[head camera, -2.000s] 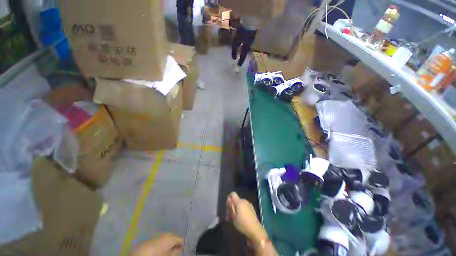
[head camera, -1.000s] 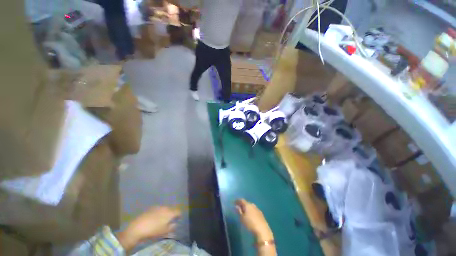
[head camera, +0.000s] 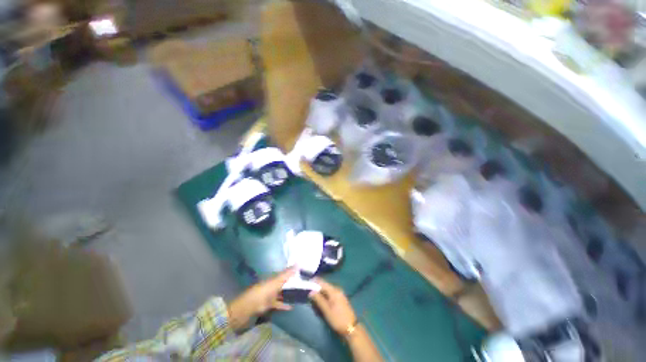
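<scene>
A white security camera (head camera: 306, 251) with a black ball end is on the green mat (head camera: 397, 311) in front of me. My left hand (head camera: 265, 297) and my right hand (head camera: 333, 305) hold its white bracket end from both sides, near the mat's front edge. The bracket's foot is partly covered by my fingers, and the view is blurred. Other white-and-black cameras (head camera: 244, 201) lie at the mat's far left corner. One more camera (head camera: 319, 153) sits at the edge of the cardboard sheet (head camera: 358, 205).
Bagged cameras (head camera: 388, 152) with black tops stand in rows behind the cardboard. Whitish empty bags (head camera: 506, 247) lie over them at the right. A white overhead shelf (head camera: 496, 63) crosses the upper right. Cartons (head camera: 212, 67) sit on a blue pallet (head camera: 188, 106) beyond the mat.
My view has swung right and closer to the bench's far end. My hands, empty and apart before, have come together on one camera. The standing people are no longer clearly in view.
</scene>
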